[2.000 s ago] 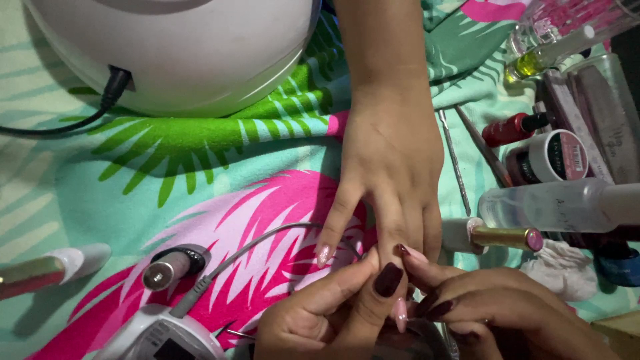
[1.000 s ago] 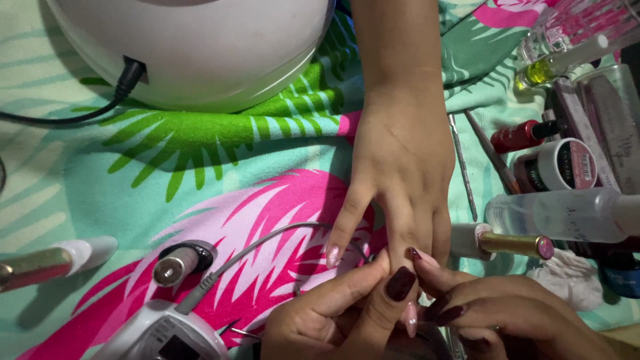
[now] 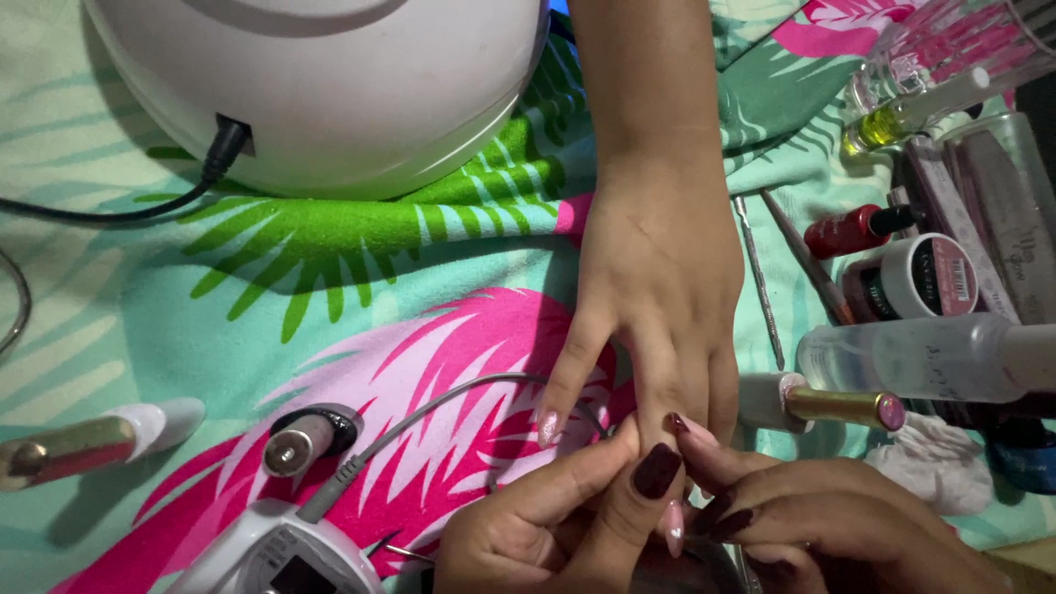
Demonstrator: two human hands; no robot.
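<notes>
Another person's hand reaches down from the top, palm down, fingers spread, with pink nails, one bearing a small white heart. At the lower middle, my left hand grips one of its fingers between thumb and fingers. My right hand touches the same finger from the right with a fingertip; its other fingers are curled, and whether they hold a small thing is hidden. Both my hands have dark red nails. Right of the other person's hand lie a metal cuticle pusher and a gold-capped polish bottle.
A white nail lamp stands at upper left, a white device with a display at lower left. Polish bottles stand near it. At right are a red polish bottle, a jar, a clear bottle and crumpled white tissue.
</notes>
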